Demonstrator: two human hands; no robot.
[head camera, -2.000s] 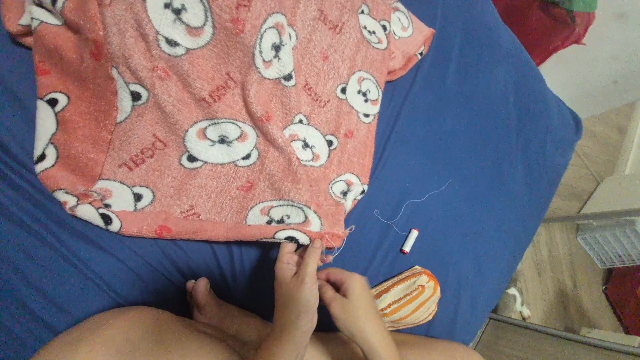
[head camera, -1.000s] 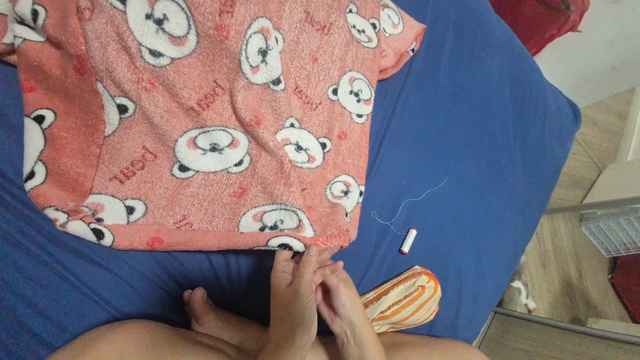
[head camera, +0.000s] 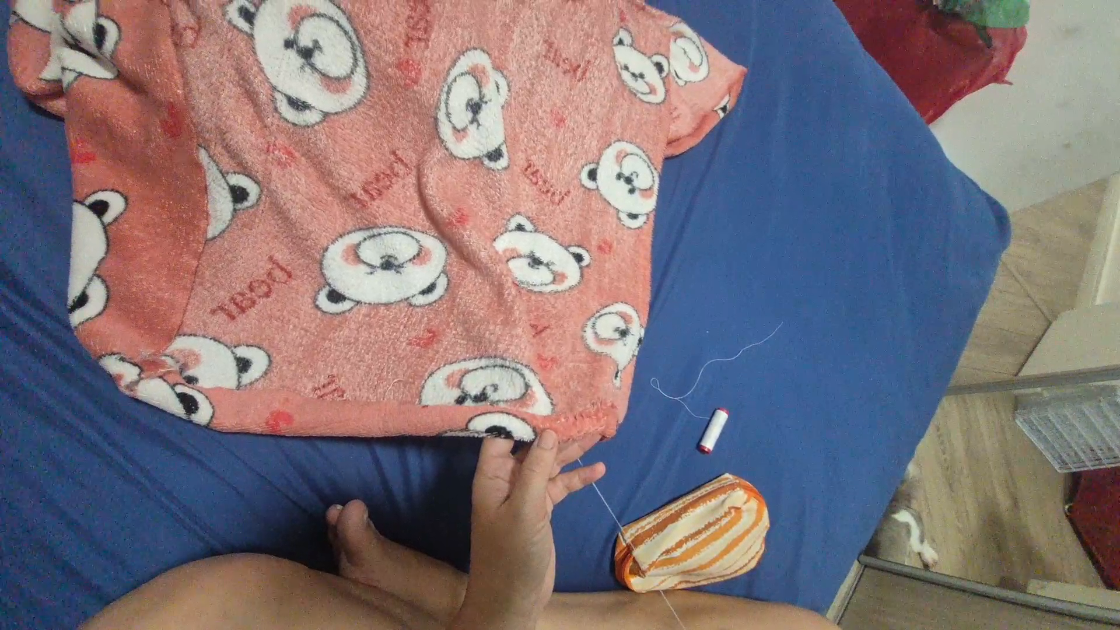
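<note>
A pink fleece garment (head camera: 367, 192) with bear faces lies spread on a blue bed sheet (head camera: 787, 236). My left hand (head camera: 516, 516) pinches its lower hem near the right corner, where some stitches show. A white thread (head camera: 604, 499) runs from that corner down past my fingers, over a striped orange and cream cloth pouch (head camera: 696, 534), and leaves the view at the bottom. My right hand is out of view. Right of the garment lies a small spool of white thread (head camera: 713, 430) with red ends, its loose thread curling up across the sheet.
My bare legs (head camera: 245, 595) and a foot (head camera: 359, 534) rest on the bed below the garment. Beyond the bed's right edge are a wooden floor (head camera: 971, 455), a metal rail (head camera: 1032, 381) and a white plastic basket (head camera: 1072, 429). Red fabric (head camera: 945, 52) lies at the top right.
My right hand was beside my left at the hem and has left the view. The thread from the corner is now stretched down across the pouch. My left hand stays at the hem.
</note>
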